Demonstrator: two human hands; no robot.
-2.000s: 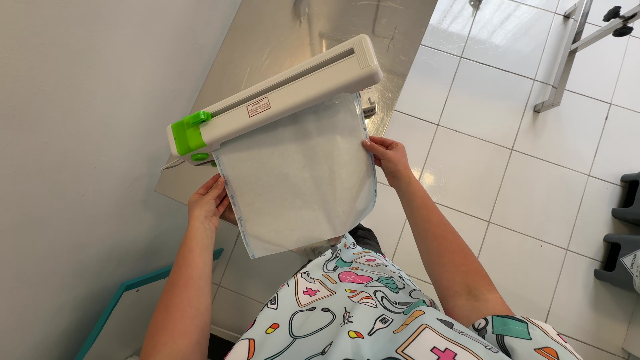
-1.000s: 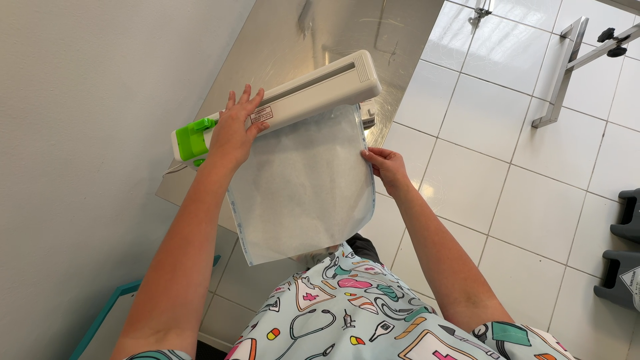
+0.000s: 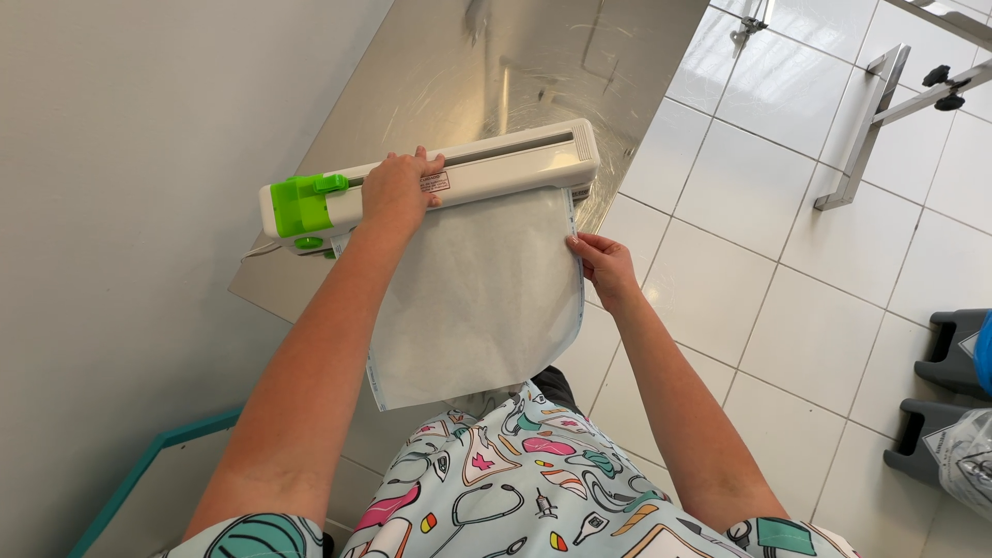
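A white pouch sealing machine (image 3: 511, 163) with a green sliding handle (image 3: 332, 184) at its left end stands on a stainless steel table (image 3: 434, 85). From its front edge a wide paper sterilization pouch (image 3: 480, 294) with blue-marked edges hangs toward my body. My left hand (image 3: 397, 190) lies on top of the machine's bar, fingers spread beside a printed label, just right of the green part. At the pouch's right edge, my right hand (image 3: 608, 267) pinches it between thumb and fingers. My left forearm hides part of the pouch's left side.
A grey wall (image 3: 139, 155) runs along the left, with a teal-edged piece (image 3: 155, 457) low beside it. White floor tiles (image 3: 721, 287) lie to the right. A metal stand leg (image 3: 864, 132) is at the upper right, and grey plastic holders (image 3: 949, 364) are at the right edge.
My left hand has moved from the pouch's left edge up onto the sealing machine, where it stays. My right hand keeps its hold on the right edge.
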